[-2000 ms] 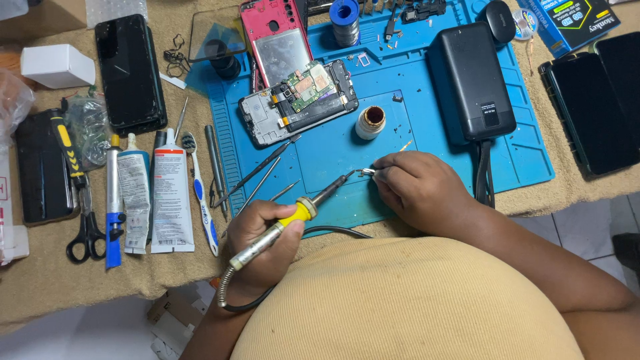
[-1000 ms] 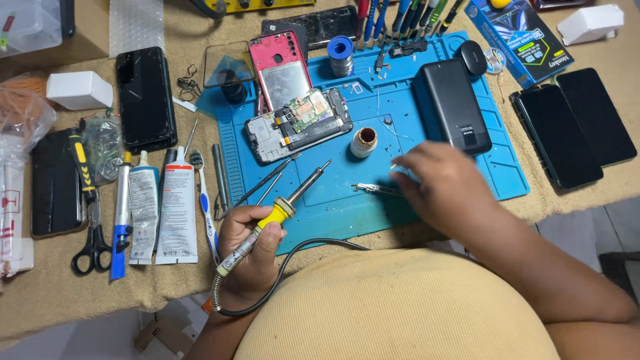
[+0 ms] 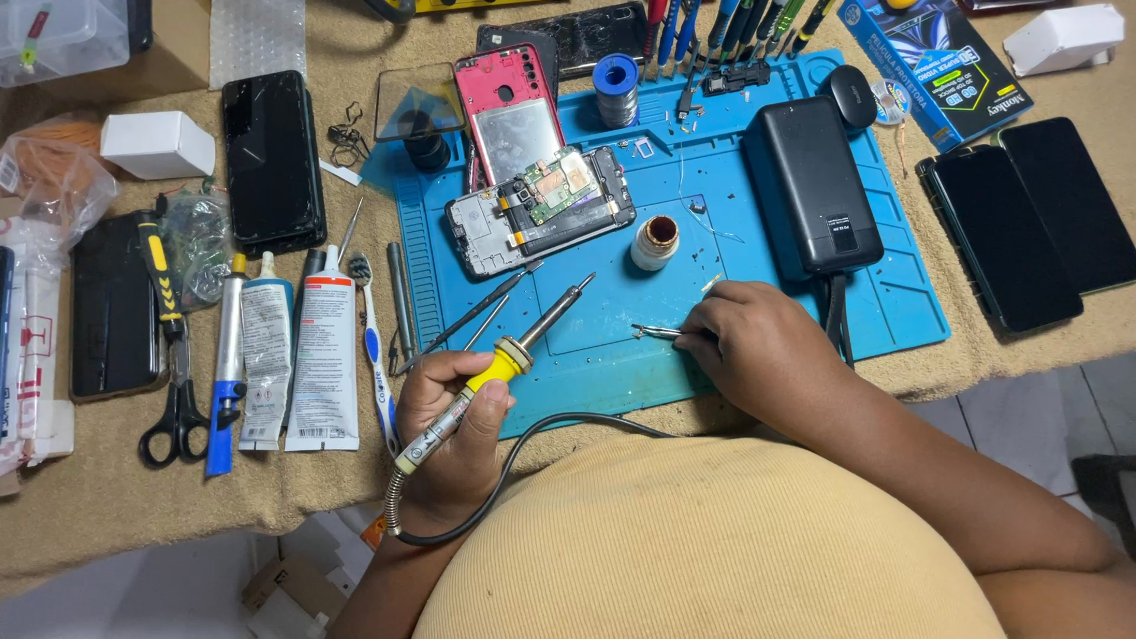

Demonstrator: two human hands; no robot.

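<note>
My left hand (image 3: 457, 422) grips a soldering iron (image 3: 506, 362) by its yellow and clear handle, the metal tip pointing up and right over the blue repair mat (image 3: 586, 382). Between the fingers of my right hand (image 3: 732, 342) are metal tweezers (image 3: 658, 332), whose tips lie low over the mat at a tiny part too small to identify. A small open jar with a brown-stained mouth (image 3: 655, 251) stands above the tweezers. Up and left of it, an opened phone (image 3: 479, 235) carries a green circuit board (image 3: 561, 188), beside a pink phone back housing (image 3: 524, 133).
A black power bank (image 3: 812, 191) and a solder spool (image 3: 616, 93) stand on the mat. Left are scissors (image 3: 177, 417), a desoldering pump (image 3: 227, 355), adhesive tubes (image 3: 324, 364), a toothbrush (image 3: 377, 373) and phones. The iron's cable (image 3: 541, 424) curves along the mat's front edge. Two phones (image 3: 1003, 235) lie right.
The iron's tip was near the right fingers two seconds ago and is now apart from them, to the left. My right hand, raised and blurred one second ago, is now down holding the tweezers.
</note>
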